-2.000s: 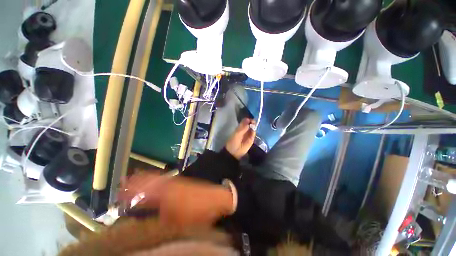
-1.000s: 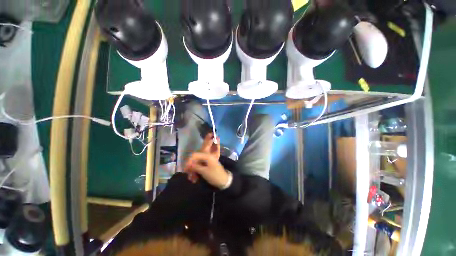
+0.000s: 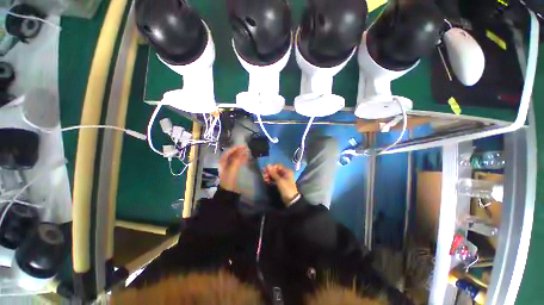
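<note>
Several white security cameras with glossy black ball heads stand in a row at the bench edge, one at the left end [image 3: 197,77] and one second from left [image 3: 262,80]. The second camera's short white cable [image 3: 266,130] hangs with its end free above my hands. My left hand [image 3: 234,170] is raised at lap level below the tangle of white test leads [image 3: 178,138]; its fingers are slightly blurred. My right hand [image 3: 281,180] is beside it, fingers curled. I cannot tell whether either hand holds anything small. A small black part [image 3: 258,146] shows between the hands and the bench.
More cameras [image 3: 40,250] lie on the white-covered surface at left, beyond the curved yellow rail [image 3: 89,149]. A white mouse [image 3: 464,56] is on a black mat [image 3: 441,83] at right. Plastic bottles [image 3: 477,189] are on a shelf at lower right.
My hands, together at the second camera's cable a second ago, are now apart, left hand to the left, right hand to the right. The cable end has come free of the fingers.
</note>
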